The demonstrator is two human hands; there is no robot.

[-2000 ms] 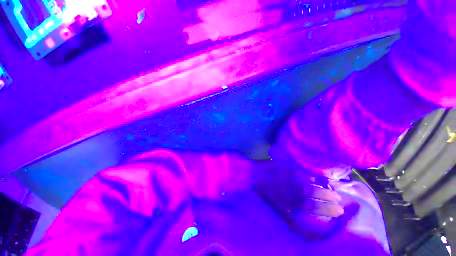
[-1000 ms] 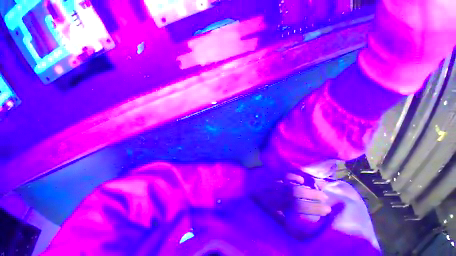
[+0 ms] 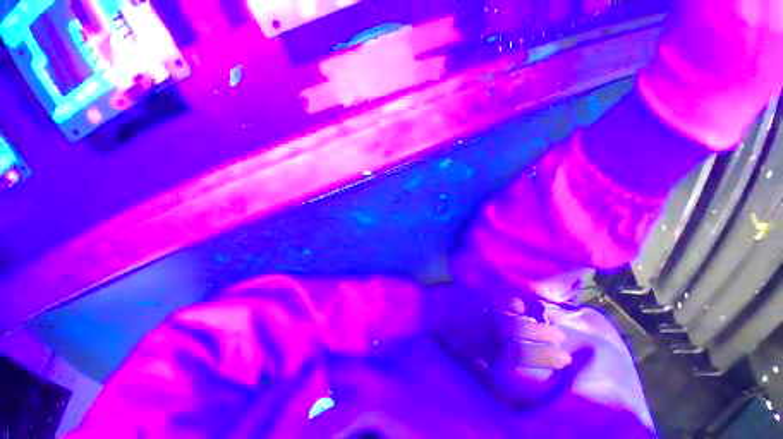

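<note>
A pale, partly shadowed hand with a few fingers showing lies low over the lap; it looks like my left hand (image 3: 537, 345), at the end of the sleeve crossing from the lower left. Whether it holds anything cannot be told. Another sleeve comes down from the upper right to beside these fingers; no separate right hand can be made out. A circuit board (image 3: 116, 64) glows cyan and pink-white on the bench (image 3: 232, 129) at the upper left. Parts of two more boards show, at the left edge (image 3: 10, 163) and the top (image 3: 300, 12).
The bench's pink-lit front edge (image 3: 257, 176) runs diagonally above a blue-teal front panel (image 3: 361, 214). A bright pink patch (image 3: 378, 73) lies on the bench. Grey ribbed ducting or rails (image 3: 717, 249) stand at the right. A dark object (image 3: 30, 399) is at the lower left.
Since two seconds ago the view has shifted, so more of the boards shows at the top. The right sleeve and the fingers have shifted slightly in the picture. The boards look unmoved on the bench.
</note>
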